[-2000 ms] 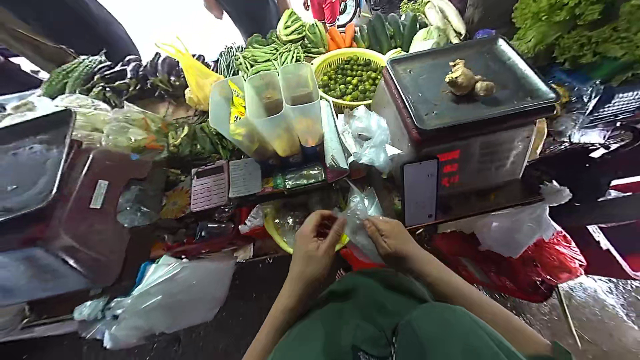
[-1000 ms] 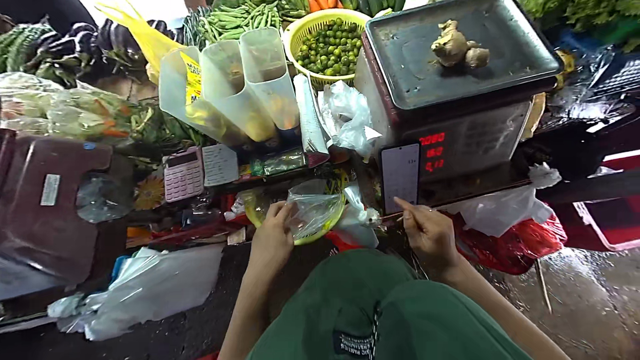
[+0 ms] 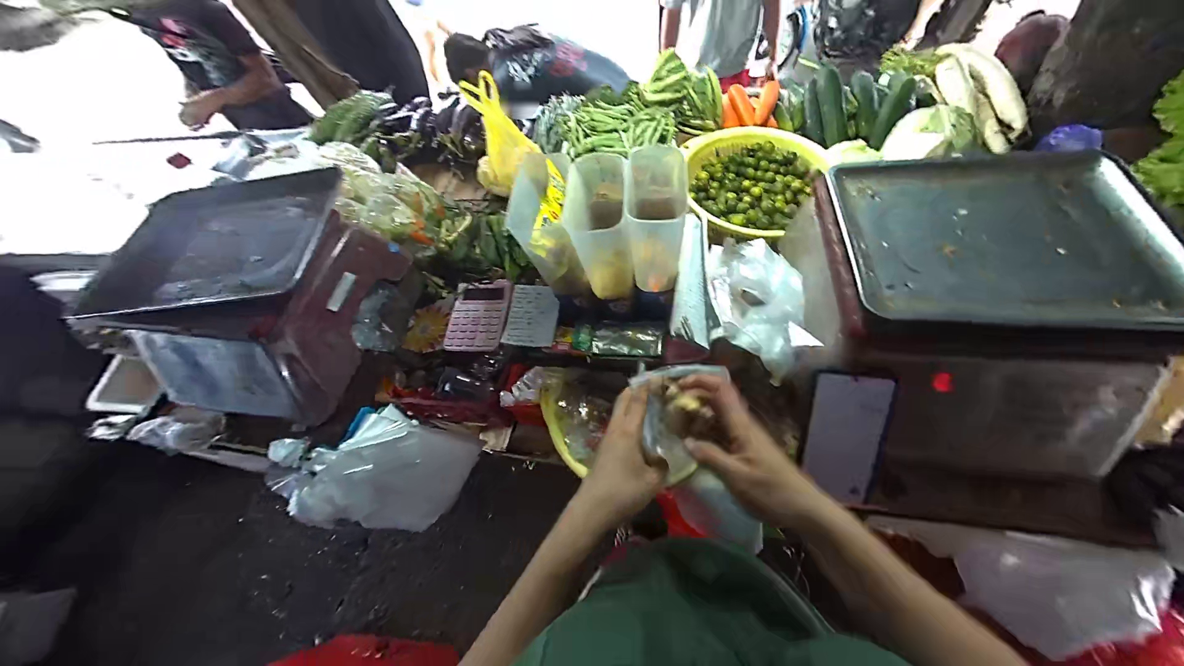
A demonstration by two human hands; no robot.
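My left hand [image 3: 631, 444] grips the side of a small clear plastic bag [image 3: 659, 427]. In my right hand [image 3: 740, 439] is a piece of ginger root [image 3: 686, 407], held at the mouth of the bag, partly inside it. Both hands are over a yellow basin [image 3: 558, 430] with plastic bags in it. To the right stands a weighing scale, its metal pan [image 3: 1017, 240] bare except for specks of dirt. A phone [image 3: 846, 435] leans against the front of that scale.
A second scale [image 3: 222, 250] stands left, near a pink calculator [image 3: 478, 317] and loose plastic bags [image 3: 388, 472]. Behind are clear plastic holders [image 3: 601, 222], a yellow basket of small green citrus fruits [image 3: 754, 185] and vegetables. Several people are beyond the stall.
The ginger has left the right scale's pan and is now in my right hand at the bag. That hand has moved left from beside the phone. The view has shifted.
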